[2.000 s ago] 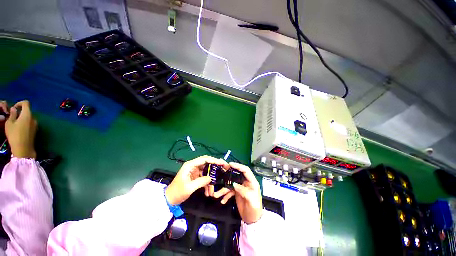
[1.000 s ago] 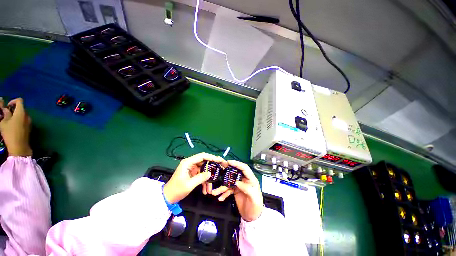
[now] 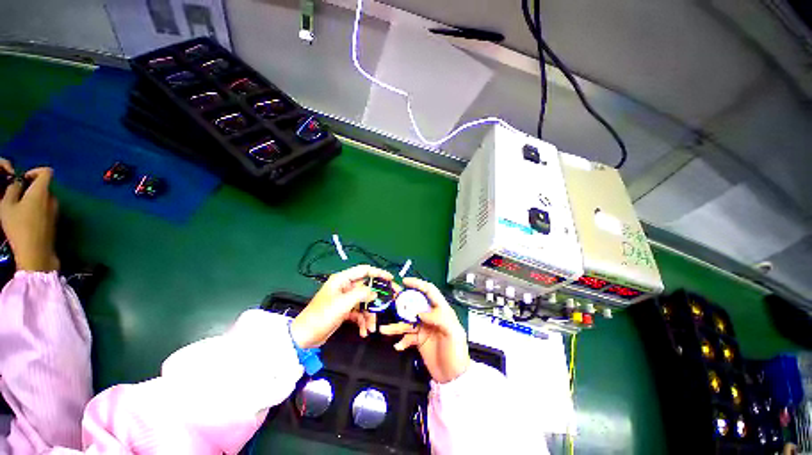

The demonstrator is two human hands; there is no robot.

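My left hand (image 3: 335,307), with a blue band at the wrist, holds a small black round unit (image 3: 380,293) by its edges; green and pale glints show on it. My right hand (image 3: 436,333) holds a second unit (image 3: 412,306) beside it, its bright silvery-white round face showing. Whether the two units touch is unclear. Both hands are above a black compartment tray (image 3: 343,425). Silvery discs (image 3: 369,408) sit in the tray's near pockets. The hands and sleeves hide part of the tray.
Stacked black trays (image 3: 233,115) stand at back left, beside two loose units (image 3: 150,187) on a blue mat (image 3: 85,147). Test leads (image 3: 313,258) lie behind my hands. Two power supplies (image 3: 512,213) stand right of them. Yellow-centred trays (image 3: 690,355) are far right. Another person's hand (image 3: 29,218) is at left.
The units in my hands have turned: their ridged, lined sides faced me before, and now round faces show, the right one bright. My fingers have shifted slightly around them.
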